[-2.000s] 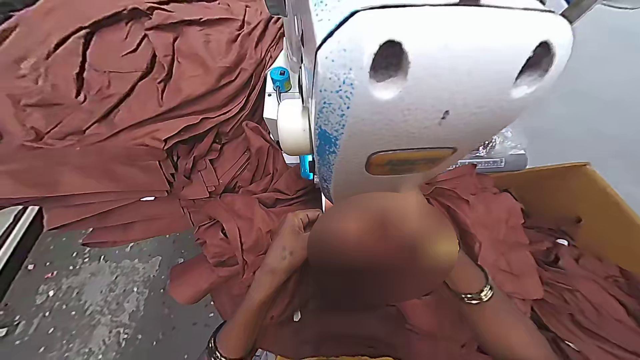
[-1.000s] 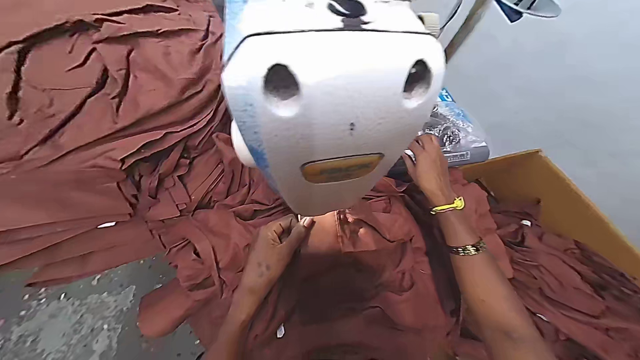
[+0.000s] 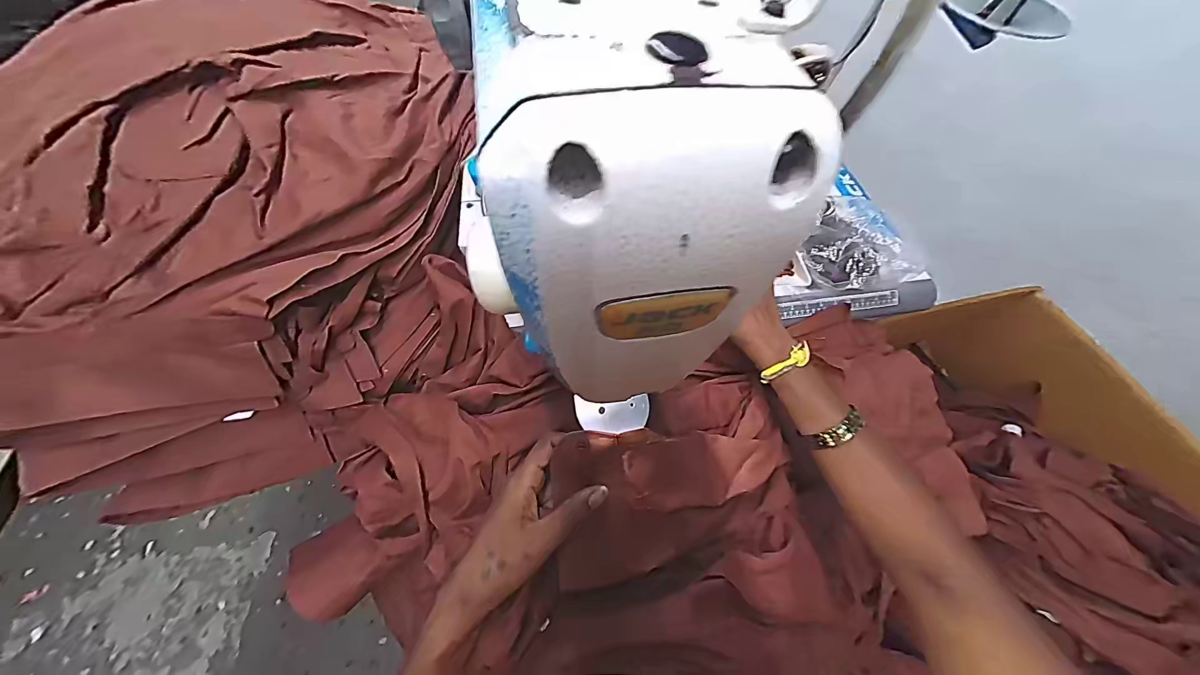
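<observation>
A white Jack sewing machine (image 3: 656,225) stands over a spread of reddish-brown fabric (image 3: 675,525). My left hand (image 3: 553,506) lies on the fabric just below the machine's white lower guard (image 3: 611,412), thumb and fingers apart, with a cloth edge at its fingertips; whether it pinches the cloth cannot be told. My right hand (image 3: 759,323) reaches behind the right side of the machine head, so its fingers are mostly hidden. A yellow band and a metal bracelet circle that wrist.
Heaped brown fabric (image 3: 225,169) covers the left side. At the right, a cardboard box (image 3: 1041,347) holds more brown cloth (image 3: 1078,525). Behind my right hand lies a clear plastic bag (image 3: 848,253) on a grey base with a ruler strip (image 3: 844,305). The worn floor (image 3: 141,591) shows at lower left.
Two seconds ago both hands were together below the machine head; my right hand has since moved to its right side and now reaches behind it. My left hand stays near the lower guard.
</observation>
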